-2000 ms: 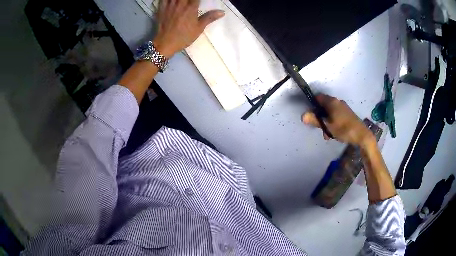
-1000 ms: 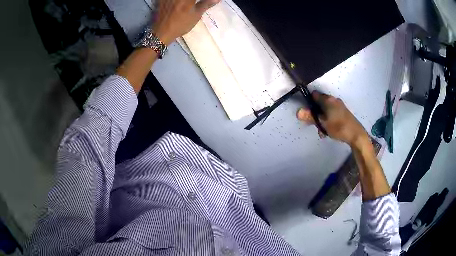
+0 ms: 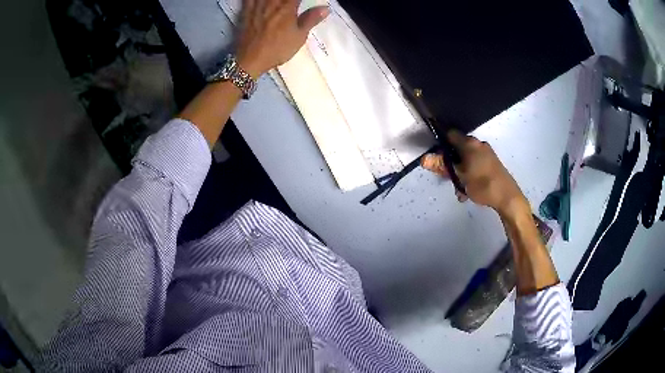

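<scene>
My right hand [image 3: 477,171] is shut on the black tailor's shears [image 3: 437,135]. Their brass-coloured pivot shows, and the blades lie along the seam between a black fabric sheet [image 3: 481,58] and a white card pattern piece [image 3: 364,95]. My left hand [image 3: 273,33] lies flat with fingers apart on the pattern's upper part, its fingertips cut off by the top edge. A cream card strip [image 3: 324,127] lies along the pattern's left side. Thin black offcuts [image 3: 386,186] lie at the pattern's lower end, some crossing.
A mottled grey-brown block [image 3: 485,291] with a blue item lies beside my right forearm. A green tool [image 3: 559,204] lies right of my hand. Long black cut panels [image 3: 609,240] and a metallic object [image 3: 605,131] are at the right. Black scraps [image 3: 109,44] lie at the upper left.
The cards, fabric and table things appear lower in the view. The shears sit further up along the pattern edge, away from its lower end. My left hand stays on the pattern.
</scene>
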